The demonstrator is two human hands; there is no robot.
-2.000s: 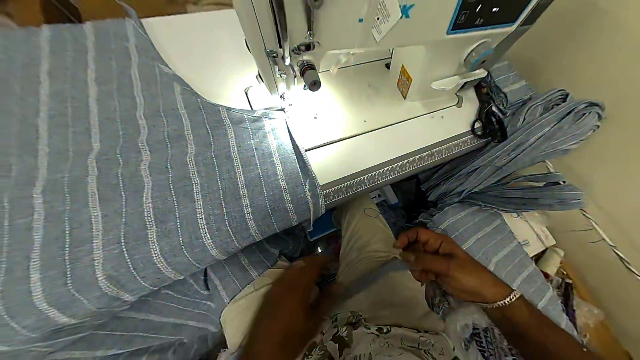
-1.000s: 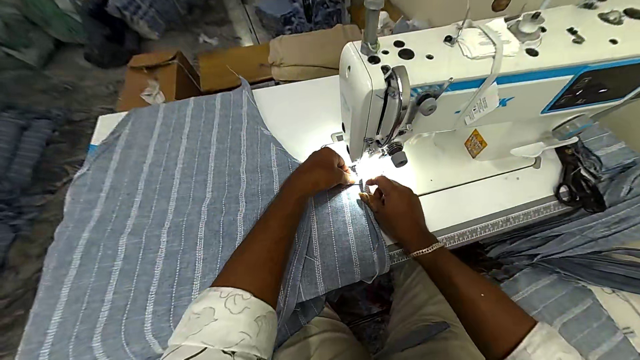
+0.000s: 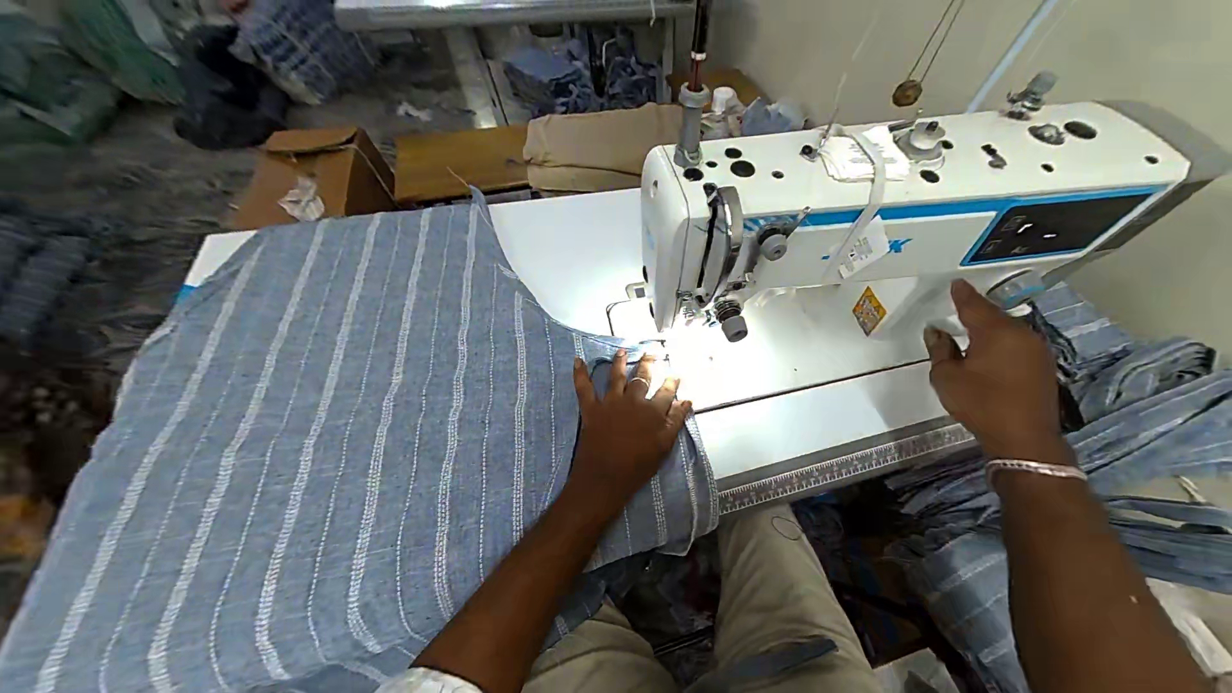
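Blue-grey fabric with white stripes (image 3: 385, 423) spreads over the left of the sewing machine's bed and hangs off the front edge. My left hand (image 3: 626, 423) lies on it with fingers spread, pressing the cloth just in front of the lit needle area. The white industrial sewing machine (image 3: 914, 221) stands behind, its needle and presser foot partly lost in glare. My right hand (image 3: 996, 375), with a bracelet at the wrist, is raised at the right end of the bed, its thumb and forefinger at a white lever (image 3: 948, 325). Whether it grips the lever is unclear.
A measuring tape strip (image 3: 847, 469) runs along the table's front edge. More striped fabric (image 3: 1155, 433) is heaped at the right, beside dark scissors partly hidden by my right hand. A cardboard box (image 3: 313, 178) stands behind the table at the left. Cloth bundles lie on the floor.
Both hands were at the needle area a second ago; my right hand has moved right to the lever, while my left lies flat on the fabric. Earlier still, both were down at my lap.
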